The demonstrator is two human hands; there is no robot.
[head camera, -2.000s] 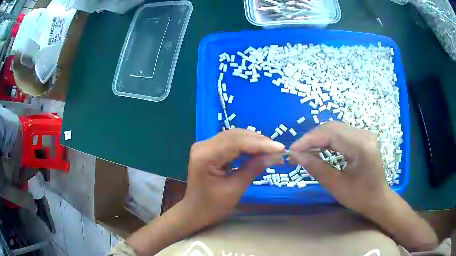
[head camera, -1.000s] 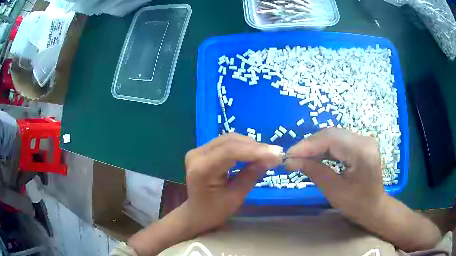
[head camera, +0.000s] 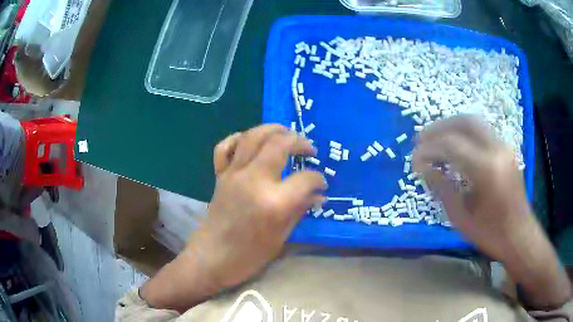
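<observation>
A blue tray holds many small white sleeves, heaped at its right and back and strewn along its front. A slim pale pin lies near the front left with a sleeve at its right end. My left hand is over the tray's left edge, thumb and fingers apart, with nothing clearly held. My right hand is blurred over the sleeves at the right, fingers bent downward; whether it holds anything cannot be told.
A clear lid lies left of the tray on the green bench. A clear box is cut off at the top. A dark object is at the right. A red stool and a carton stand at the left.
My hands were together over the tray's front, fingertips meeting at a tiny piece; now they are apart, left hand leftward, right hand rightward. The view has shifted, placing the tray higher and further right.
</observation>
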